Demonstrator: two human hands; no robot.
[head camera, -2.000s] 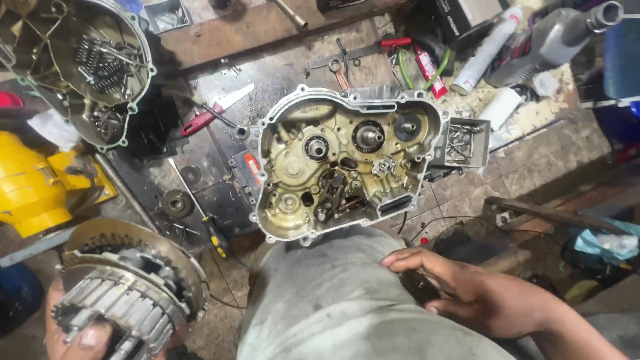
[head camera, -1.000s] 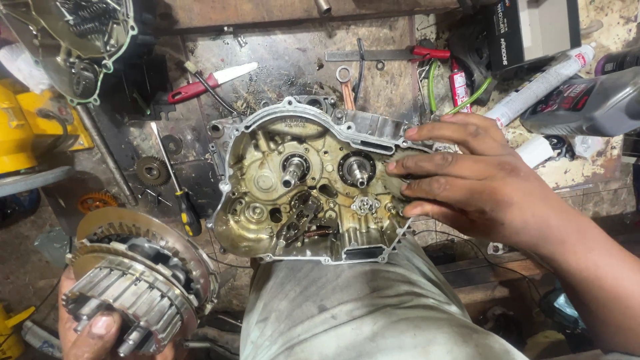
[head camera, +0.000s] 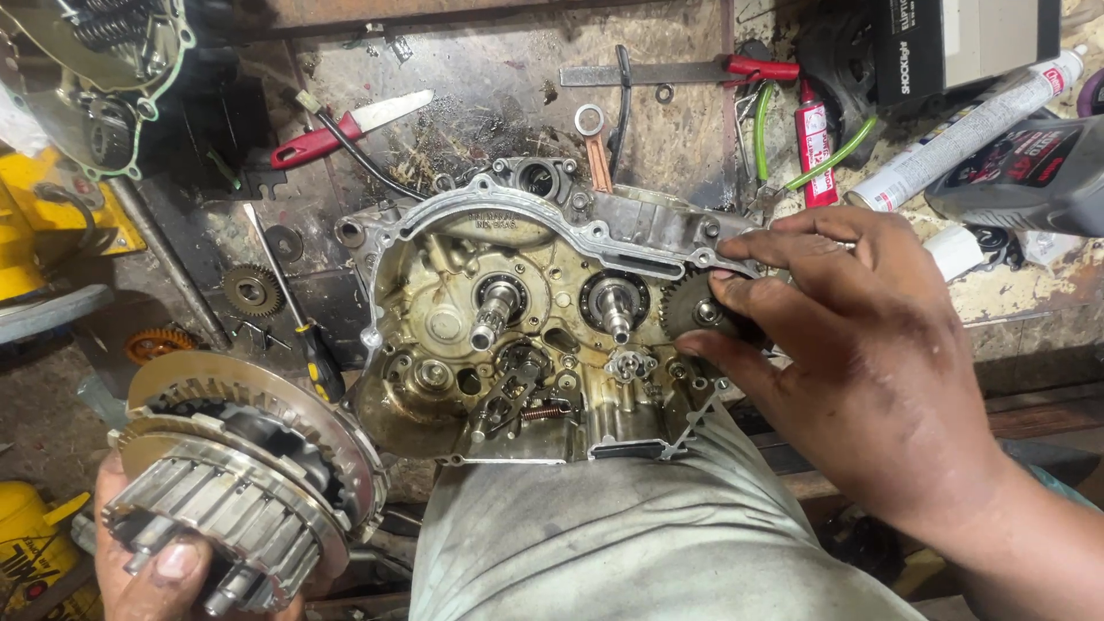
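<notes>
An open metal engine crankcase (head camera: 561, 310) rests against my lap, two splined shafts standing up in it. My right hand (head camera: 845, 345) is at its right end, thumb and fingers around the edge of a dark toothed gear (head camera: 703, 306) seated there; whether it grips the gear is not clear. At the lower left, my left hand (head camera: 164, 561) holds a motorcycle clutch basket and hub assembly (head camera: 241, 509) with its plates from below, thumb on the hub. Inside the case are a shift linkage (head camera: 509, 397), a copper-coloured spring (head camera: 545, 413) and a small star-shaped part (head camera: 630, 366).
Behind the case lie a red-handled knife (head camera: 345, 129), a connecting rod (head camera: 593, 147) and green-handled pliers (head camera: 763, 138). A screwdriver (head camera: 302, 319) and a loose gear (head camera: 252, 290) lie left. Another engine cover (head camera: 159, 78) is upper left; a spray can (head camera: 966, 129) and a grey bottle (head camera: 1026, 172) are right.
My right hand has moved from my lap up to the right end of the crankcase, and its fingers now reach the gear. My left hand keeps holding the clutch assembly. The view has moved closer.
</notes>
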